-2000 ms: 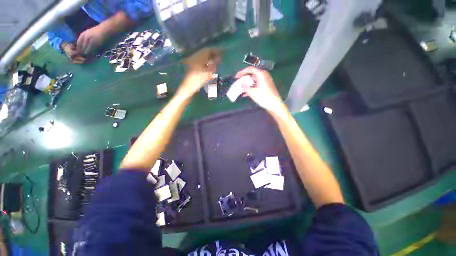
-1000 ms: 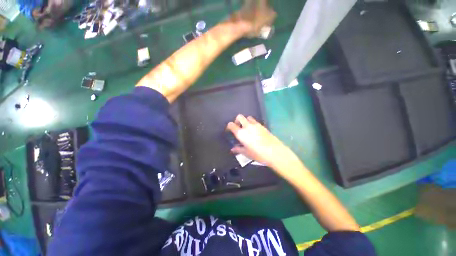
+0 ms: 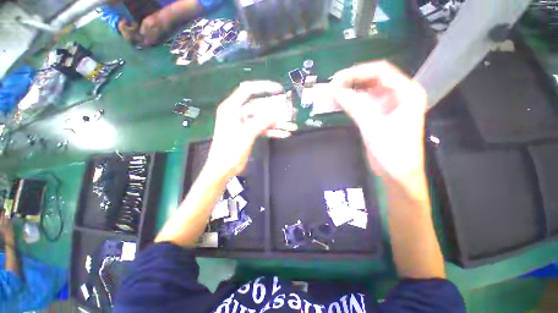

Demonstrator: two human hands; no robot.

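Observation:
My left hand (image 3: 238, 119) is raised above the far edge of the divided tray (image 3: 267, 183), its fingers closed around a pale flat module (image 3: 280, 110). My right hand (image 3: 385, 104) is at the same height to its right, thumb and fingers pinching a white flat piece (image 3: 323, 98). The two pieces are apart. White modules (image 3: 231, 205) lie in the tray's left compartment. Several white pieces (image 3: 345, 208) and small dark frames (image 3: 295, 233) lie in the near part of the right compartment. Glare blurs the details of the held pieces.
A side tray (image 3: 153, 189) with rows of slim parts is at left. Black trays (image 3: 489, 202) overlap at right below a grey post (image 3: 465, 46). Small units (image 3: 186, 110) and a pile of modules (image 3: 208, 40) lie beyond. Another person's hands (image 3: 144, 30) are at upper left.
My left hand has come back from the far bench and now holds a module. My right hand has risen from the tray's right compartment with a white piece. The camera view has shifted.

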